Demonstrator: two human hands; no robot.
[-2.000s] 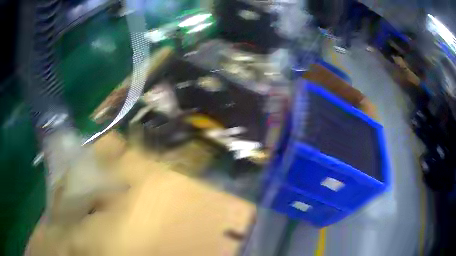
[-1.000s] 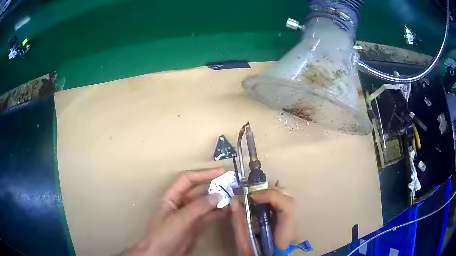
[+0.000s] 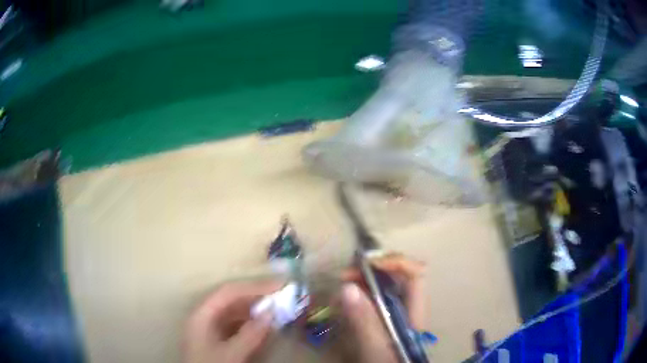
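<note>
The frame is blurred. My left hand (image 3: 230, 322) pinches a white plastic piece (image 3: 285, 305) at the lower middle. A small dark green circuit board (image 3: 285, 247) stands out just beyond the white piece. A dark part with a yellow patch (image 3: 321, 325) shows between my hands; I cannot tell what holds it. My right hand (image 3: 383, 305) grips the soldering iron (image 3: 388, 298), whose tip points up and away, apart from the board. A thin metal feed tube runs beside the iron.
Tan board (image 3: 163, 241) lies under the work. A green belt (image 3: 213, 78) runs behind it. A cloudy fume hood (image 3: 404, 135) hangs beyond the iron. Dark side equipment (image 3: 543, 166) with a yellow tool (image 3: 560, 201) is at right, and a blue crate (image 3: 553, 322) at lower right.
The view has shifted. The iron now tilts and stands farther from the white piece. The board has turned, and the yellow-patched part now shows between my hands.
</note>
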